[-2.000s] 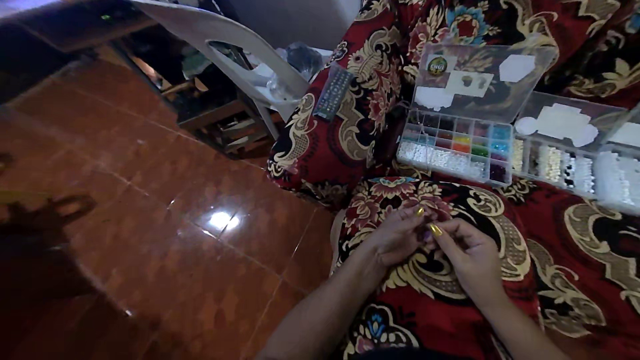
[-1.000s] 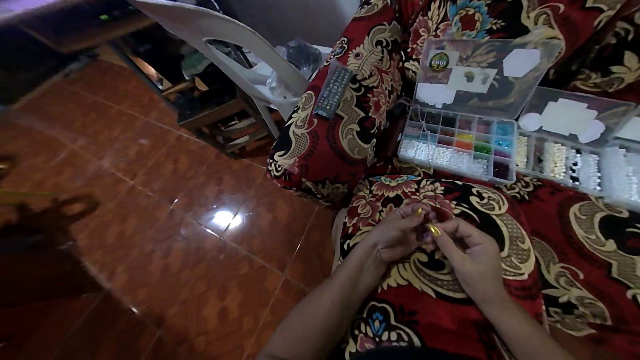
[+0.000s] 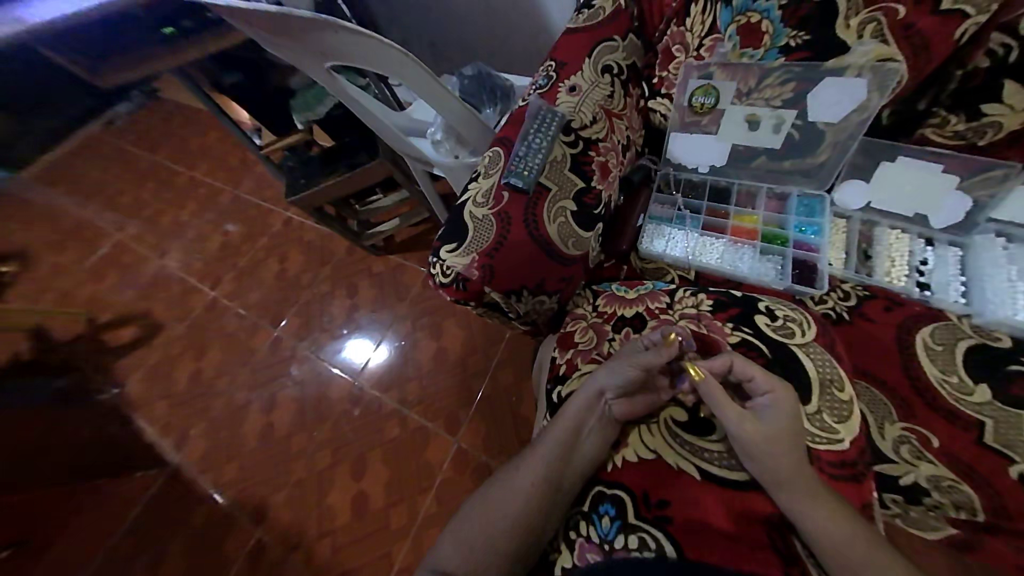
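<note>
My left hand (image 3: 642, 374) and my right hand (image 3: 748, 408) meet over a red, floral-patterned cushion (image 3: 704, 472). Between their fingertips is a small purplish piece (image 3: 682, 381), perhaps beadwork; the fingers cover most of it, and its exact kind cannot be told. Both thumbs show gold-coloured nails. Beyond the hands, a clear plastic compartment box (image 3: 734, 278) of coloured and white beads has its lid raised. To its right stands a second clear bead box (image 3: 904, 294) with cream, white and dark beads.
A remote control (image 3: 534, 148) lies on the sofa's armrest (image 3: 512, 232). Behind it is a white plastic chair (image 3: 384, 48) with a clear plastic bag (image 3: 456, 132) on it. Another box of white beads (image 3: 996, 276) is at the right edge. Reddish tiles (image 3: 320, 448) cover the floor at left.
</note>
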